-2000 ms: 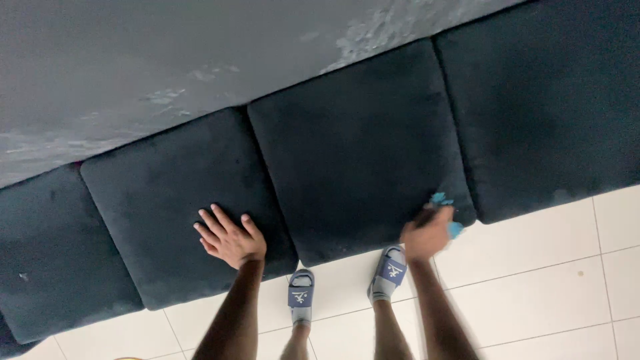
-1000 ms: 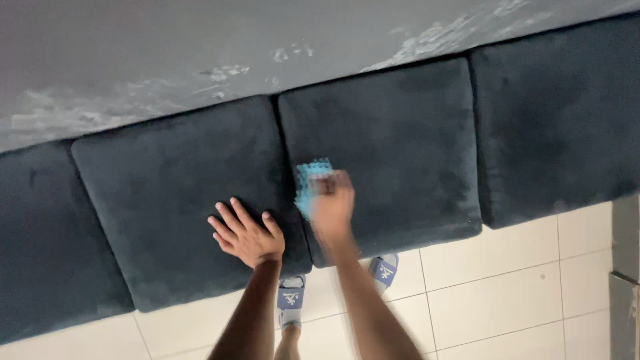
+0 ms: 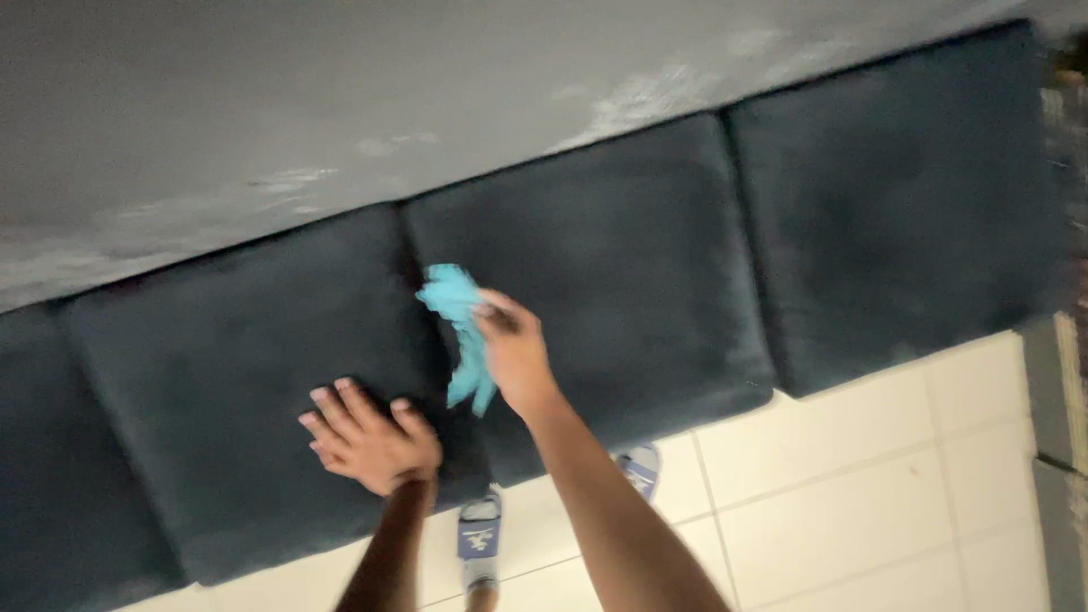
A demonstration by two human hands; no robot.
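My left hand (image 3: 374, 438) rests palm down with fingers spread on a dark blue-grey fabric seat cushion (image 3: 246, 365). My right hand (image 3: 512, 348) grips a light blue cloth (image 3: 459, 302), whose loose ends hang out at the left of the fingers. The cloth is over the seam between that cushion and the neighbouring seat cushion (image 3: 603, 280). The fingers of my right hand are blurred, and part of the cloth is hidden in them.
More dark cushions (image 3: 892, 204) continue the row on both sides. A grey wall (image 3: 297, 93) with whitish marks runs behind them. Pale floor tiles (image 3: 824, 476) lie in front, with my feet in blue slide sandals (image 3: 478, 537). Grey furniture (image 3: 1054, 399) stands at the right edge.
My right hand has moved with the blue cloth from the right part of a cushion to the seam at its left. My left hand stays flat on its cushion. The view has shifted.
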